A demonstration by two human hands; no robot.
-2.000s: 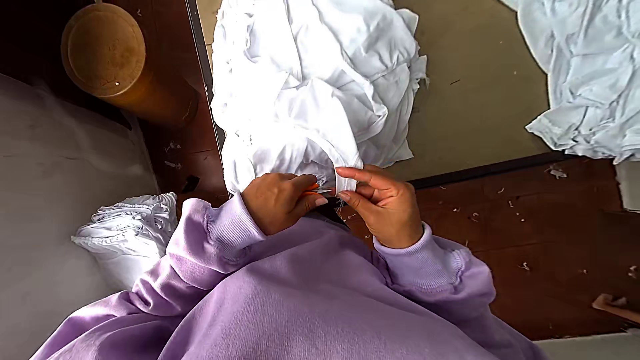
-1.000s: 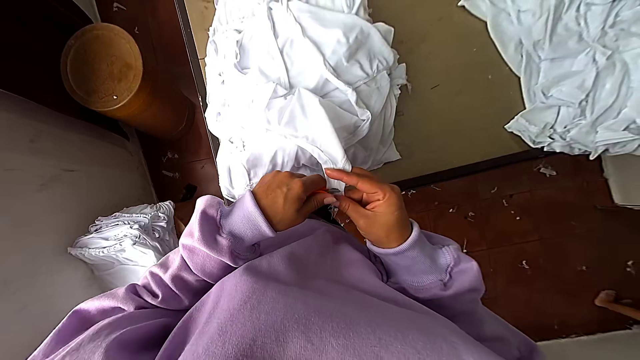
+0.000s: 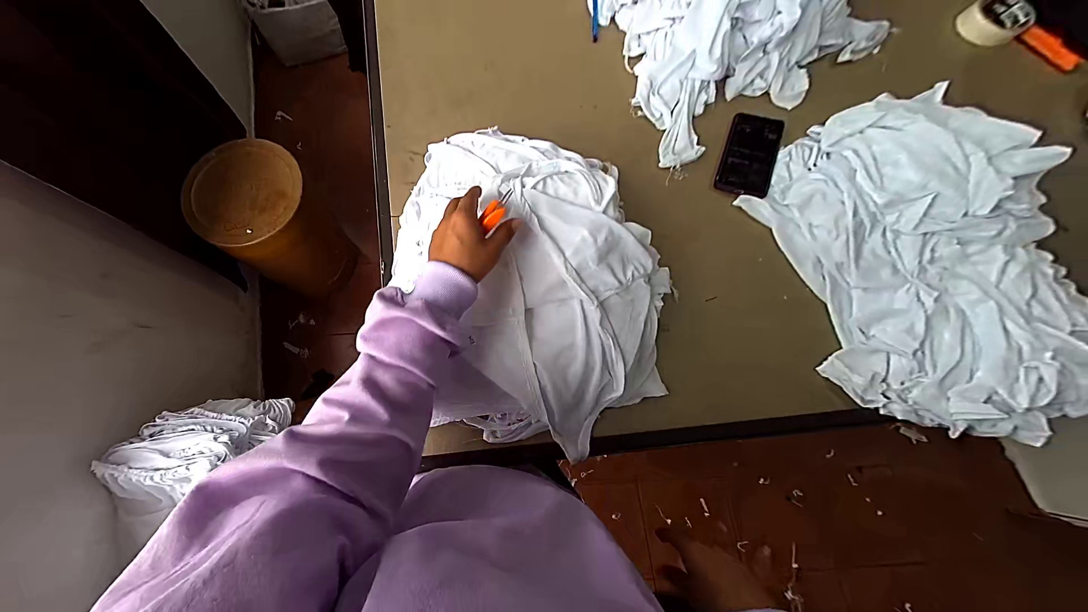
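Observation:
My left hand (image 3: 469, 234) rests on a heap of white fabric (image 3: 569, 289) at the left of the table, with small orange-handled snips (image 3: 493, 216) between its thumb and fingers. Their metal tip points up and right over the cloth. Low in the view, past the table's front edge and above the floor, is my right hand (image 3: 714, 568), blurred, its fingers apart and nothing seen in them. One pointed corner of the heap hangs over the front edge.
On the table (image 3: 722, 340) lie a second white fabric pile (image 3: 952, 263), another at the back (image 3: 722, 51), a phone (image 3: 749, 155) and a tape roll (image 3: 993, 21). A brown cylindrical container (image 3: 255, 204) and a white cloth bundle (image 3: 191, 446) stand left. Thread scraps dot the floor.
My hands were together at the cloth's near edge; now they are apart, the left farther up on the heap, the right low at the right. The view has shifted and shows more table.

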